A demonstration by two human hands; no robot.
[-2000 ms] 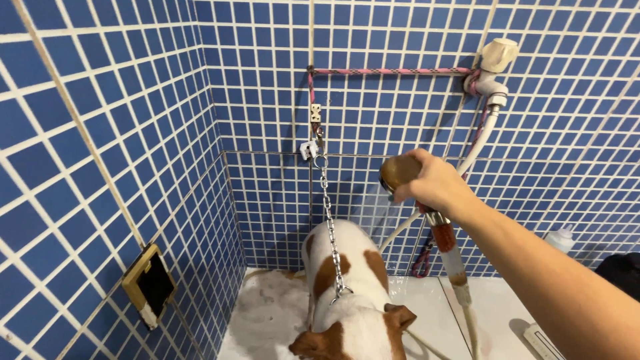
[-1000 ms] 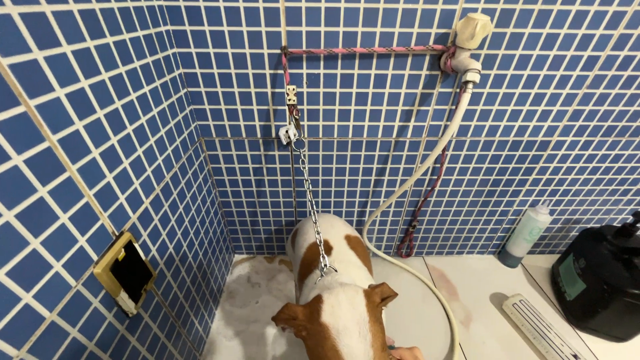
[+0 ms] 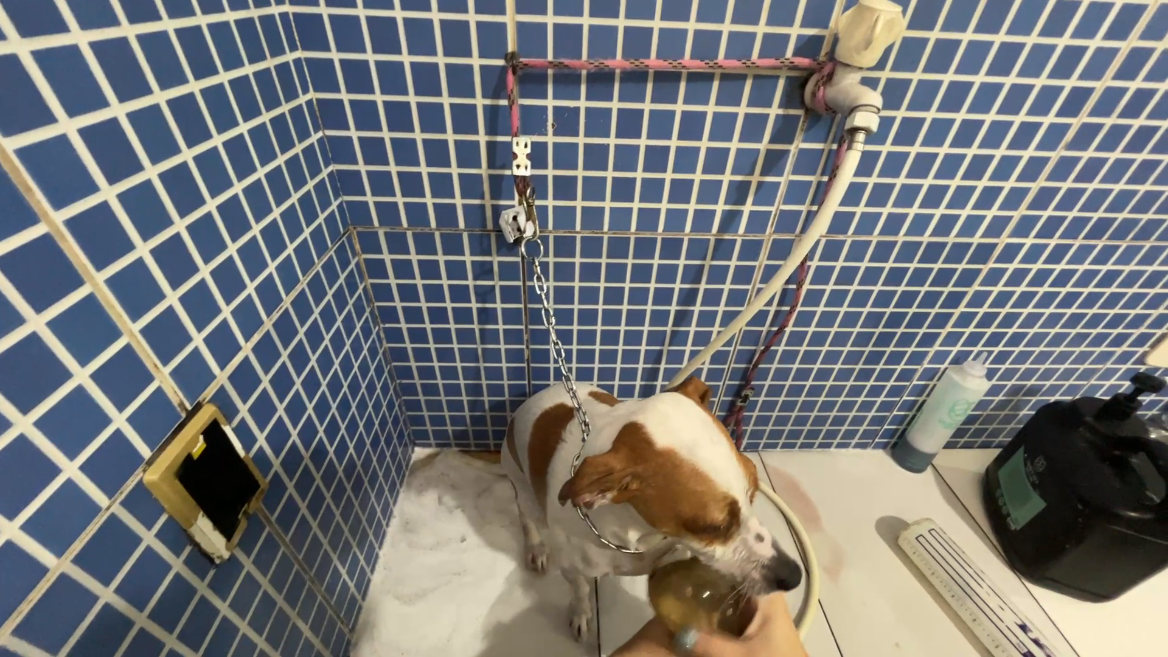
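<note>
A white dog with brown patches [image 3: 675, 456] sits in the tiled corner, its head turned right. A metal chain collar rings its neck, and a chain [image 3: 551, 319] runs up to a clip on a pink rope [image 3: 666, 65]. Below its muzzle, at the bottom edge, my right hand [image 3: 771, 630] grips a brownish, translucent shower head [image 3: 695, 593]. Skin at the left of the shower head may be my left hand [image 3: 643, 637]; the overlap and the frame edge hide its grip. Whether water runs is unclear.
A white hose [image 3: 785, 283] hangs from the wall tap [image 3: 844, 96] and curves behind the dog. At right stand a squeeze bottle [image 3: 942, 415], a black pump container [image 3: 1081, 497] and a long white strip with dark lines [image 3: 976, 589]. A tan-framed fixture [image 3: 208, 484] is on the left wall.
The shower head has moved from above the dog's back down to below its muzzle. The dog has raised its head and turned it to the right.
</note>
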